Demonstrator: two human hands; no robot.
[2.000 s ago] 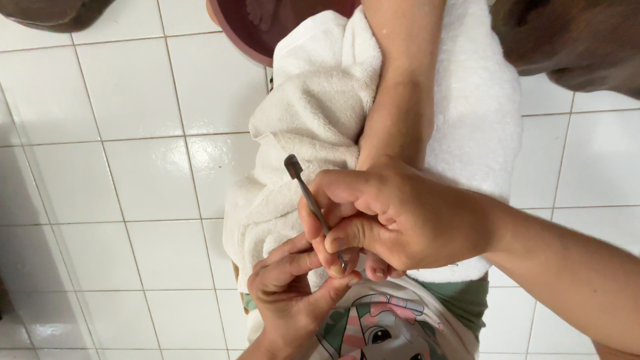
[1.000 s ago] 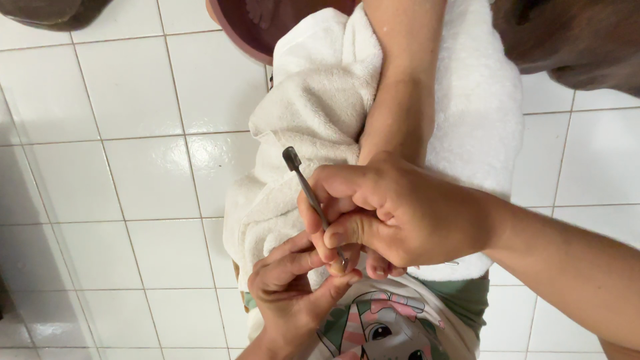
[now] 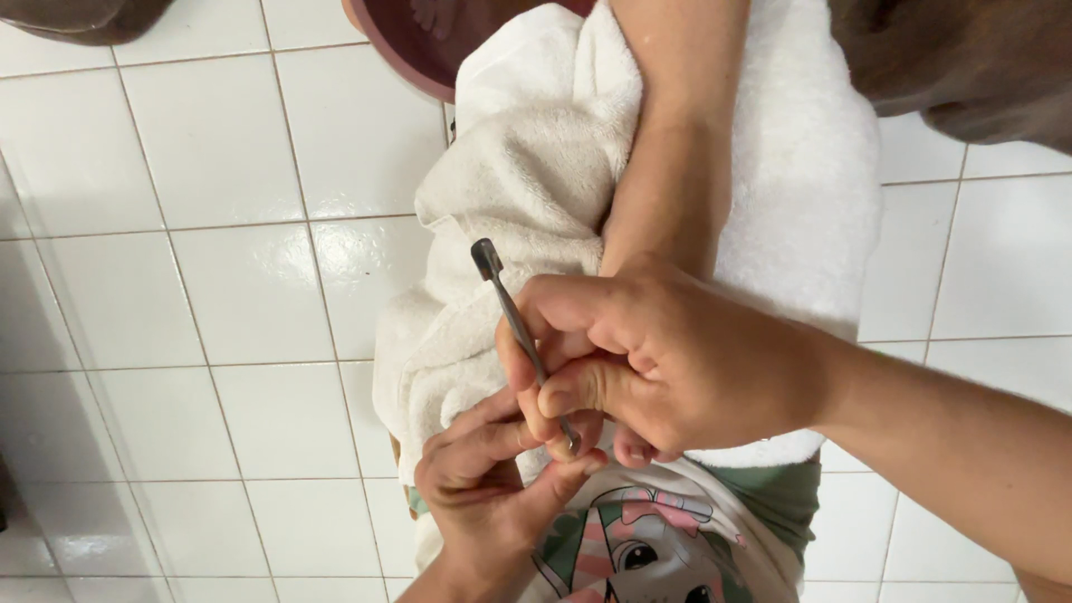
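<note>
My right hand point(image 3: 670, 360) grips a metal cuticle pusher point(image 3: 519, 331) between thumb and fingers. Its broad spoon-shaped end points up and to the left, while the small lower tip rests at the nail of a toe point(image 3: 563, 442). That toe is on a person's bare foot, which my right hand largely covers. My left hand point(image 3: 486, 486) pinches the same toe from below and the left with thumb and fingers. The person's lower leg point(image 3: 674, 151) reaches down from the top, lying on a white towel point(image 3: 796, 193); a cream towel point(image 3: 519, 184) is bunched at its left.
A dark red basin point(image 3: 398, 50) stands at the top, partly behind the cream towel. Brown furniture or covering point(image 3: 955, 59) fills the upper right corner, and a dark brown object point(image 3: 92, 17) lies at the upper left. White floor tiles point(image 3: 234, 293) surround the towels. A printed cloth point(image 3: 662, 553) lies below the hands.
</note>
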